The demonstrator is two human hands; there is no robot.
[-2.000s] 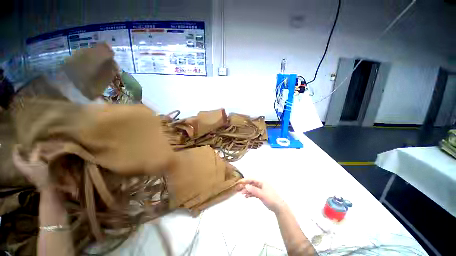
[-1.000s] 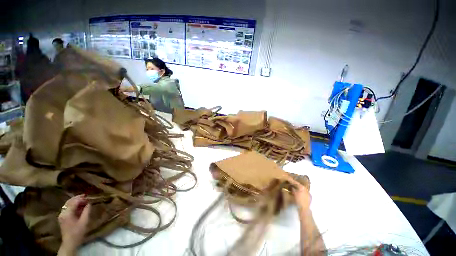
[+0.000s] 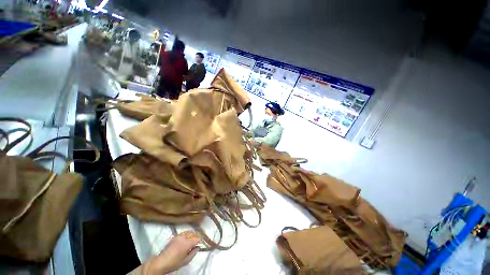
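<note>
A large heap of tan-brown bags (image 3: 199, 134) with loose straps lies on the white table (image 3: 153, 236). My left hand (image 3: 177, 252) is at the heap's near edge, its fingers bent beside a thin strap and a bit of brown material; whether they grip it is hidden. One brown bag (image 3: 325, 252) lies at the bottom edge of the view, its zipper edge to the left. My right hand is not in view.
A second row of brown bags (image 3: 333, 201) lies along the far side. A blue bench machine (image 3: 456, 236) stands at the lower right. Another brown bag (image 3: 35, 209) is on a surface at left. A masked person (image 3: 268, 129) is across the table; two people (image 3: 173, 70) stand farther back.
The view has swung left and tilted. My right hand, earlier at the single bag, has gone out of view. My left hand remains by the heap's near edge.
</note>
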